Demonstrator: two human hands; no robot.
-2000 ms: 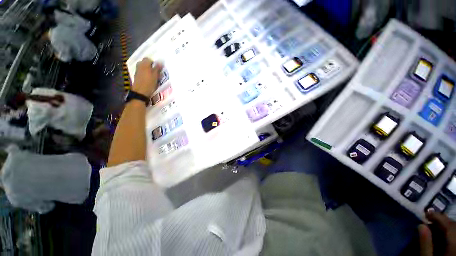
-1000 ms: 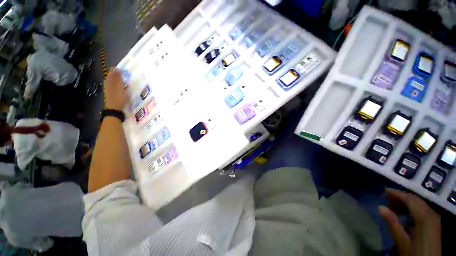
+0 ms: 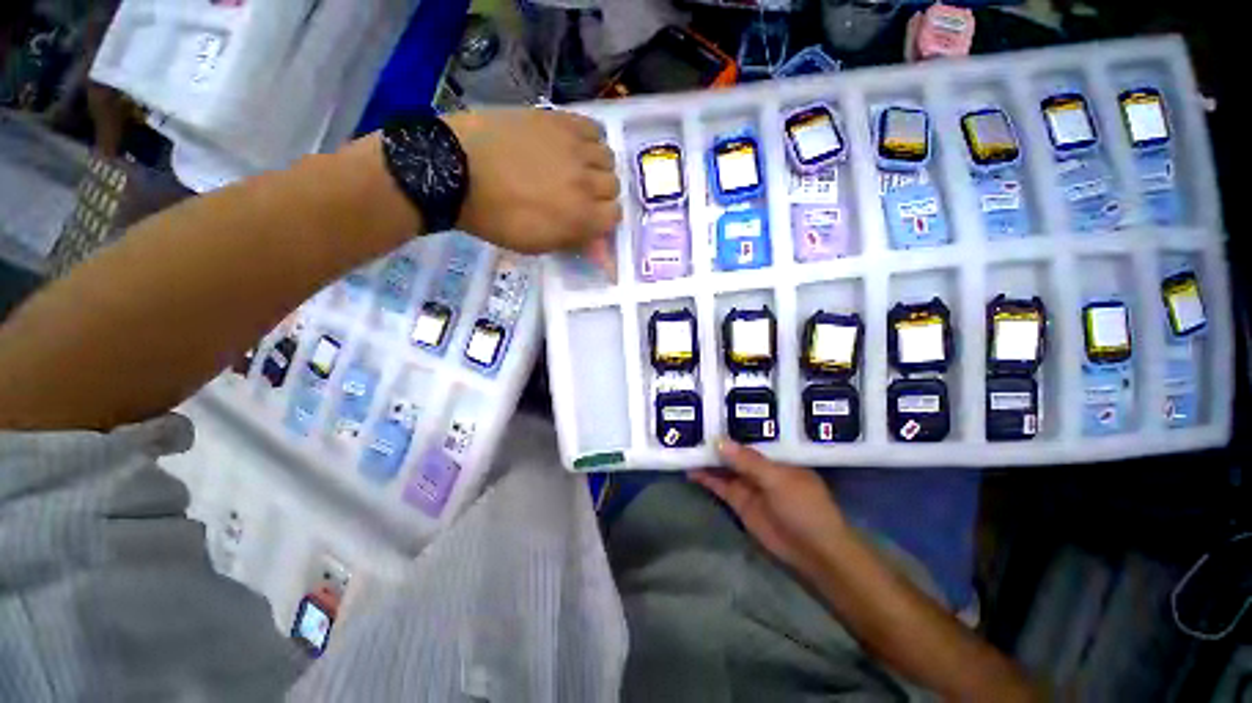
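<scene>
A white blister tray (image 3: 879, 258) lies across the view, with two rows of pockets. Smartwatch units (image 3: 1023, 332) with bright faces sit in most pockets, beside black, blue or lilac housing parts (image 3: 916, 408). The bottom left pocket is empty. My left hand (image 3: 542, 186), with a black wristwatch, is curled over the tray's upper left end; its fingertips reach into the corner pocket. My right hand (image 3: 776, 505) grips the tray's near edge, thumb at the rim, other fingers partly hidden underneath.
Stacked trays (image 3: 398, 529) with more watches lie at lower left, partly under my left arm. Another white tray (image 3: 282, 69) is at upper left. An orange-edged black device (image 3: 673, 69), blue frames (image 3: 803, 58), a pink piece (image 3: 945, 30) and cables lie beyond the tray.
The view has turned toward the right tray, which now appears level and central. My left hand has left the stacked trays for this tray's left end. My right hand has taken its near edge.
</scene>
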